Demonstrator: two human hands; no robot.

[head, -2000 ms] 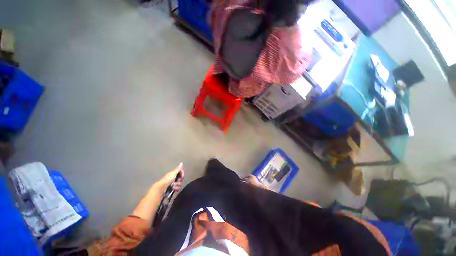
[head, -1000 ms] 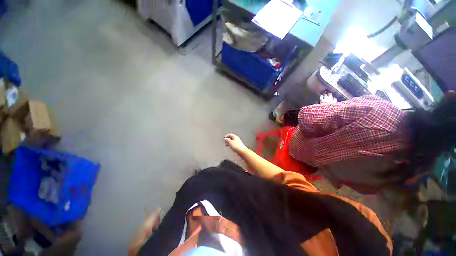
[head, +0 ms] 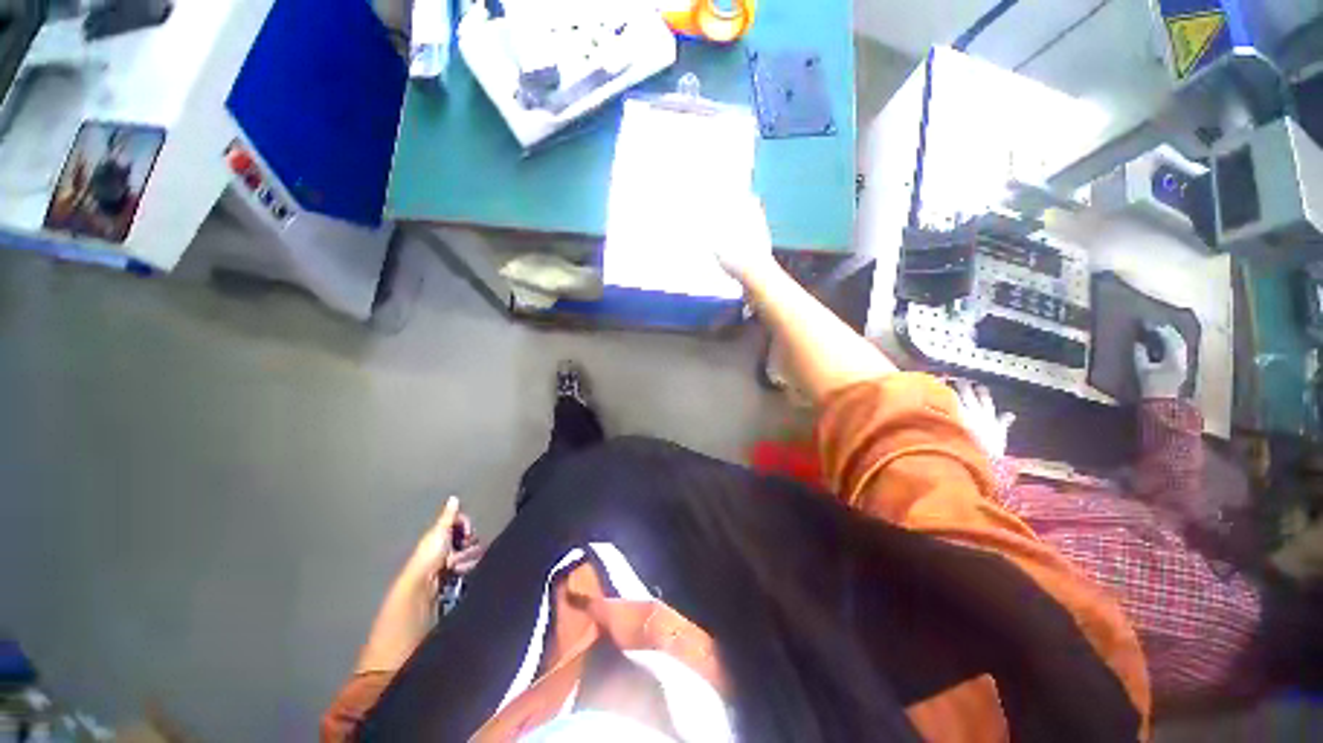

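A clipboard with a bright white sheet [head: 670,196] and a clip at its top end lies over the green bench's front edge. My right hand [head: 744,244] is at its right edge, fingers over the sheet and washed out by glare, and seems to grip it. My left hand [head: 456,543] is low at my left side, fingers curled round a small dark, partly shiny item [head: 451,589]. Most of that item is hidden by the hand and my dark clothing.
The green bench [head: 479,167] bears a white tray with parts [head: 508,73], an orange tape roll [head: 721,18] and a dark flat plate [head: 792,93]. A white-and-blue machine [head: 312,109] stands left. A coworker in a checked shirt [head: 1110,552] sits right, hand on a mouse.
The view has swung to the bench and machines. My right hand, empty over the floor a second ago, is now at the clipboard. My left hand, blurred before, shows clearly again.
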